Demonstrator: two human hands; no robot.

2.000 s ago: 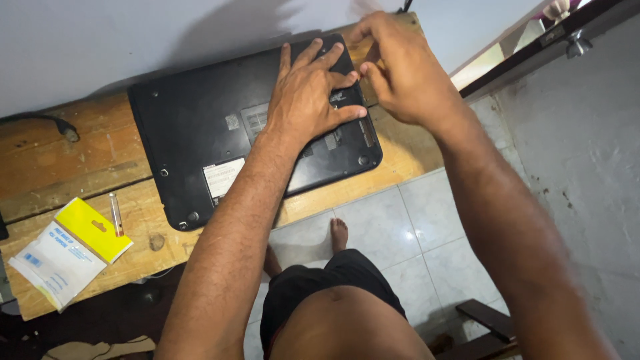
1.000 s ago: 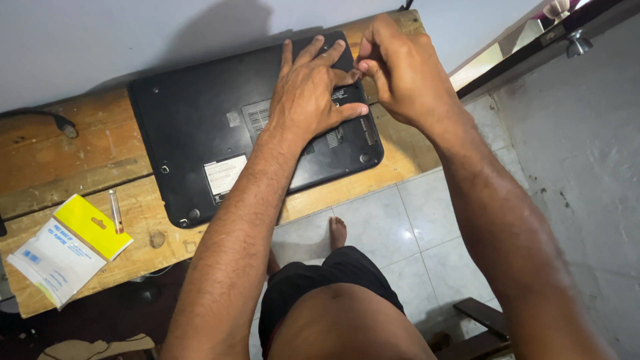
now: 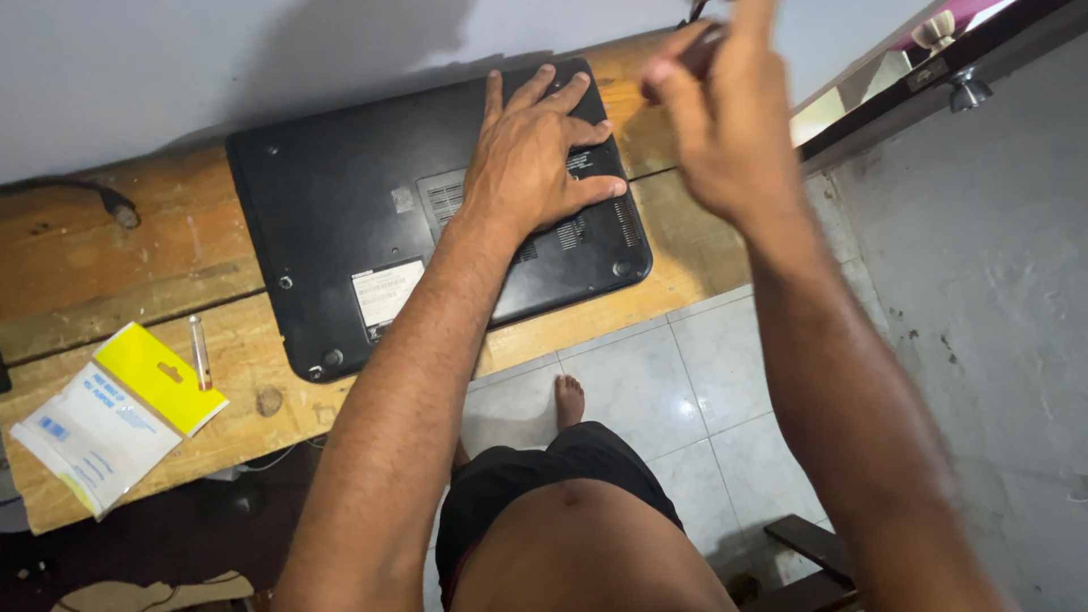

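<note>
A black laptop (image 3: 340, 195) lies closed with its underside up on a wooden bench, its vents and pale label showing. My left hand (image 3: 531, 161) rests spread over the right part of that underside, fingers apart and nothing held. My right hand (image 3: 731, 110) is raised beyond the laptop's right edge, blurred. Between its thumb and fingers is a small dark object (image 3: 701, 55), too blurred to name; the hand does not touch the laptop.
On the wooden bench (image 3: 68, 306) at the left lie a yellow-and-white plastic packet (image 3: 110, 425), a small clear tube (image 3: 199, 353) and a cable with a plug (image 3: 119, 206). A wall stands behind the bench. Tiled floor and a dark wooden piece of furniture (image 3: 807, 552) are below right.
My right hand has moved off the laptop's upper right area, outward to the right, and a dark object now shows in it. My left hand has stayed on the laptop.
</note>
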